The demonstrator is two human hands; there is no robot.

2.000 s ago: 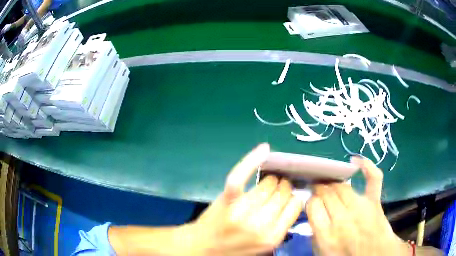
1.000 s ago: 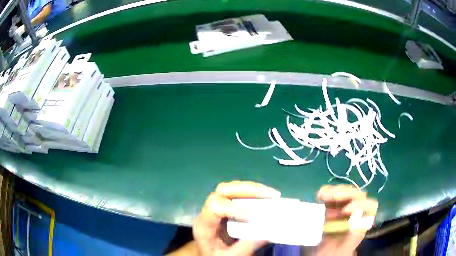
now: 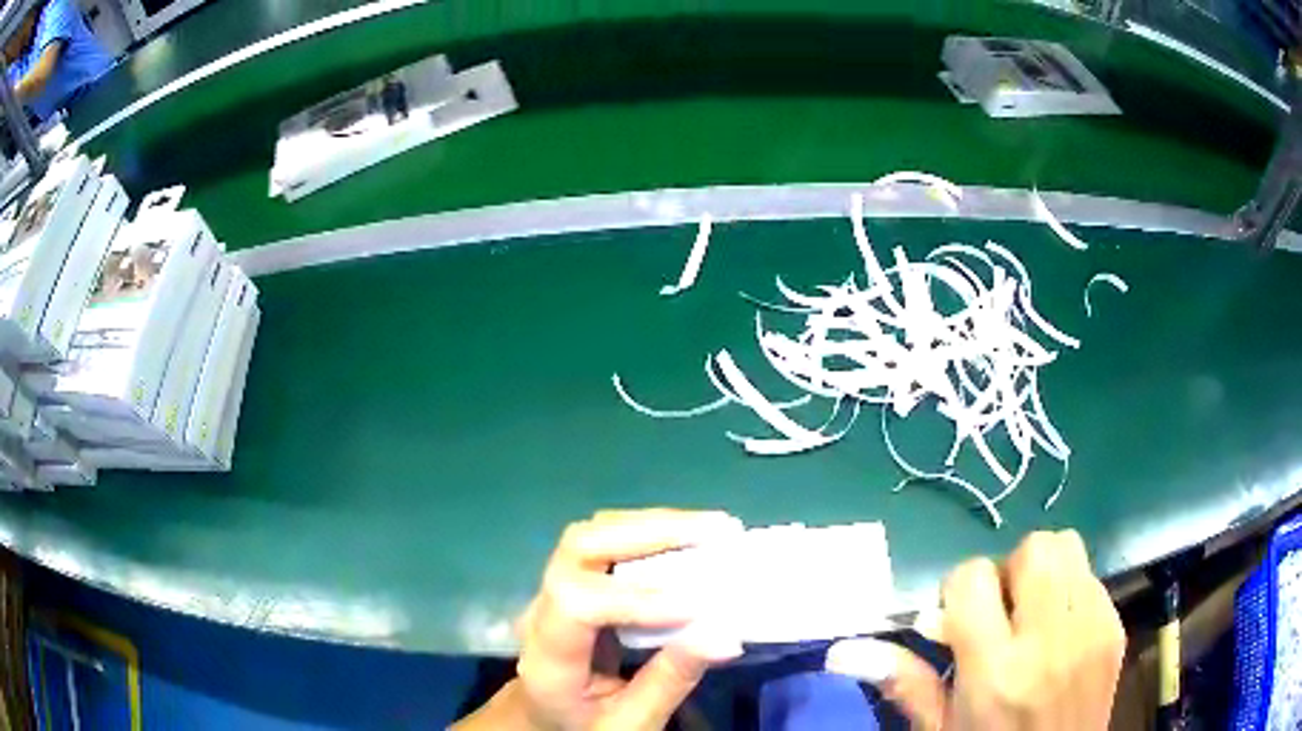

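Note:
A white retail box (image 3: 814, 578) is held at the bench's front edge with its plain white side facing the camera. My left hand (image 3: 614, 621) grips its left end, fingers over the top and thumb below. My right hand (image 3: 1021, 636) is at the box's right end with its fingers curled in; a small white bit shows at the fingertips, and whether it is box flap or strip I cannot tell. A pile of white liner strips (image 3: 914, 343) lies on the green bench beyond the hands.
Finished boxes (image 3: 136, 336) are stacked at the left. An unsealed carton (image 3: 393, 122) lies on the belt at upper left, another carton (image 3: 1028, 79) at upper right. A grey rail (image 3: 528, 214) divides bench and belt. A blue crate (image 3: 1271, 628) is at lower right. A person's blue sleeve (image 3: 72, 57) shows upper left.
The box has turned from a thin edge view to its plain white side. My right hand has shifted to its right end. The belt cartons have moved left, and another has come in from the right.

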